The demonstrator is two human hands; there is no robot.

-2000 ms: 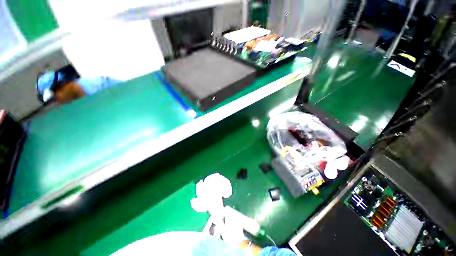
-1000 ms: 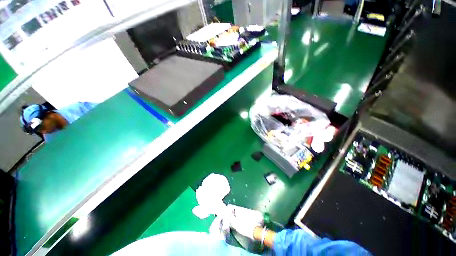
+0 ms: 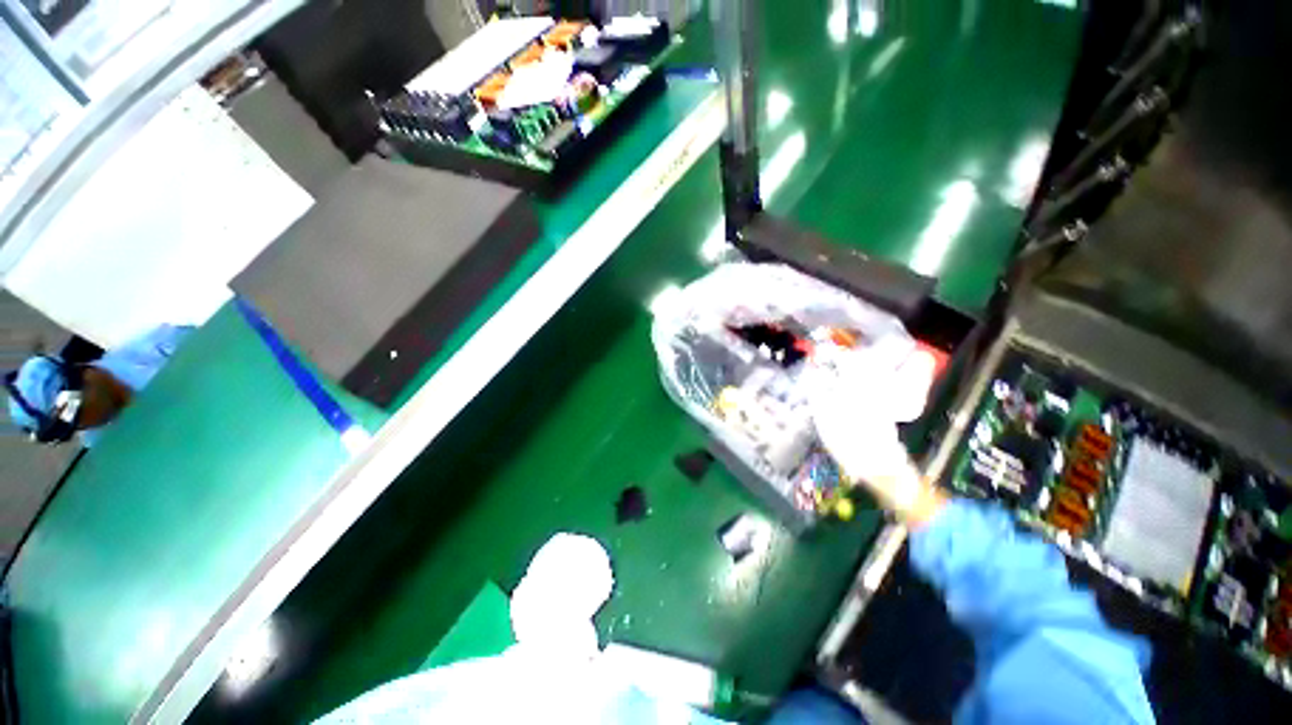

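Observation:
My right hand point(image 3: 862, 414), in a white glove with a blue sleeve, reaches over a clear plastic bag point(image 3: 694, 333) with mixed items in a grey-black box. Its fingers blend with the white contents, so I cannot tell what it touches or holds. A crumpled white cloth point(image 3: 563, 584) lies at the lower middle. A white syringe barrel point(image 3: 663, 671) with a green end lies near the bottom edge, partly cut off. My left hand is not visible.
Populated circuit boards stand at right point(image 3: 1155, 510) and on the upper shelf point(image 3: 531, 85), beside a dark flat block point(image 3: 390, 262). Small black pieces point(image 3: 631, 503) lie on the bench. A black post rises behind the bag. A person is at far left.
My right hand has moved from beside the cloth and syringe, forward and right to the bag. The view has shifted and turned, with the bag now nearer.

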